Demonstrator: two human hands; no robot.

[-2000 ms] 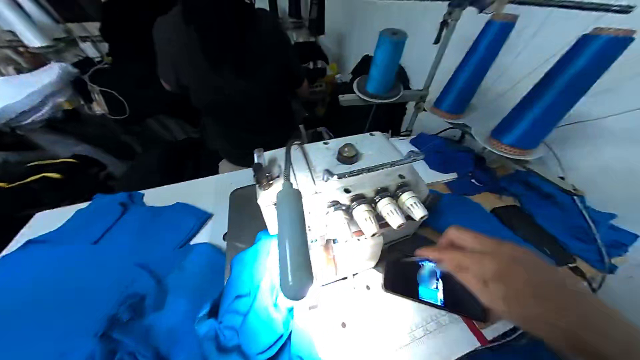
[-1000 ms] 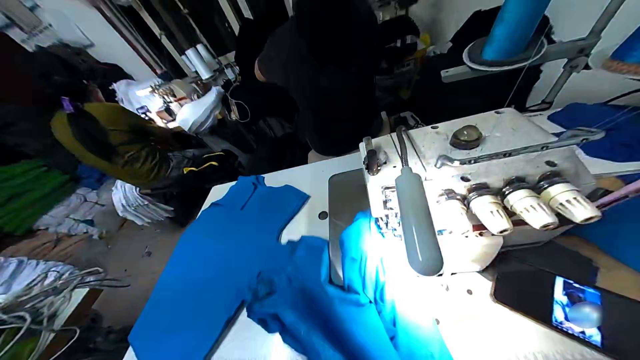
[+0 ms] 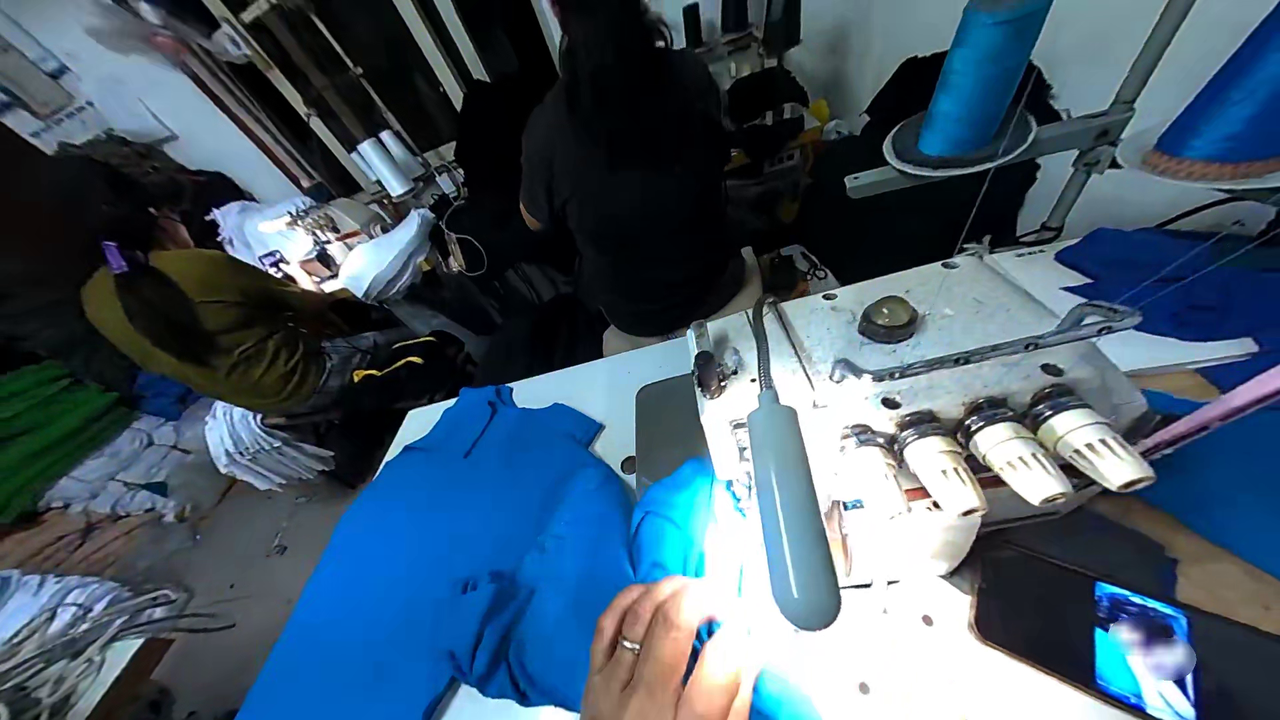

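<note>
My left hand (image 3: 665, 650), with a ring on one finger, is at the bottom centre, its bent fingers gripping the bunched edge of a blue fabric piece (image 3: 500, 520). Strong glare hides its fingertips. The fabric lies over the left of the white sewing table and runs up to an overlock sewing machine (image 3: 830, 300). A grey gooseneck lamp (image 3: 795, 520) hangs just right of my hand, in front of the machine. White tension dials (image 3: 1010, 455) line the machine's front. A dark phone (image 3: 1050, 620) with its screen lit lies at the lower right. My right hand is out of view.
Blue thread cones (image 3: 985, 80) stand on a rack at the upper right, above dark blue fabric (image 3: 1160, 275). A person in black (image 3: 630, 180) sits beyond the table. Another in olive (image 3: 200, 320) sits at left, near stacked white cloth (image 3: 260, 440) and green cloth (image 3: 55, 435).
The view has swung left. My right hand, over the phone two seconds ago, has gone out of view. My left hand has come into view on the blue fabric.
</note>
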